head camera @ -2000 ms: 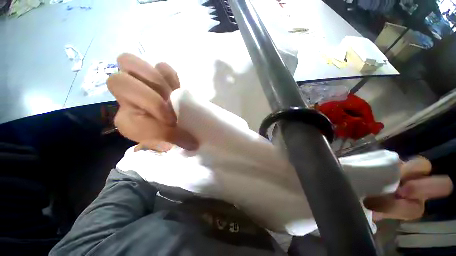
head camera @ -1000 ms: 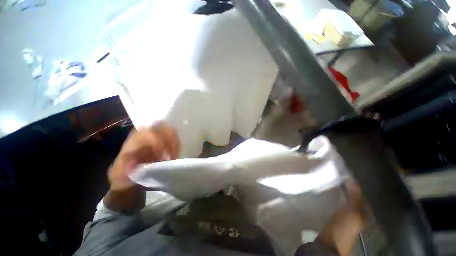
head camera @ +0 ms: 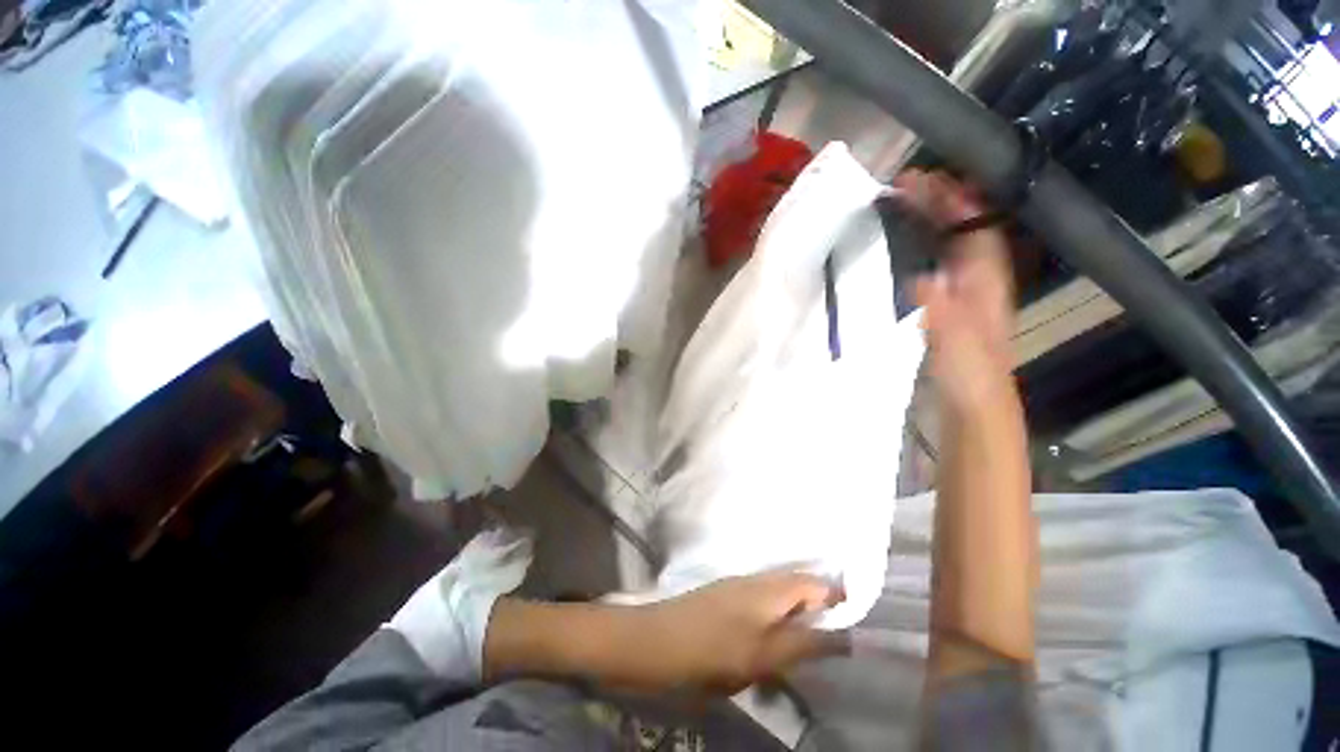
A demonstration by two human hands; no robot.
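Observation:
A white garment (head camera: 764, 426) hangs at the rail in front of me, seen from its side. My left hand (head camera: 786, 617) is at its lower near edge, with the fingertips closed on the cloth. My right hand (head camera: 963, 287) is raised at the garment's upper part, close under the grey metal rail (head camera: 1161, 294), beside a dark hanger hook (head camera: 982, 221). The right hand is blurred and its fingers are partly hidden, so its hold is unclear. A dark strip shows inside the garment's opening.
Many layered white garments (head camera: 426, 221) hang at the upper left. White garments (head camera: 1088, 573) hang at the lower right. A white table (head camera: 177, 331) with scraps and a dark pen (head camera: 131, 235) is at left. A red bundle (head camera: 750, 191) lies beyond the rail.
The view has turned, and the hanging white stack now shows larger at upper left. The garment now stands more upright. My right hand has moved up to the rail; my left has moved rightward.

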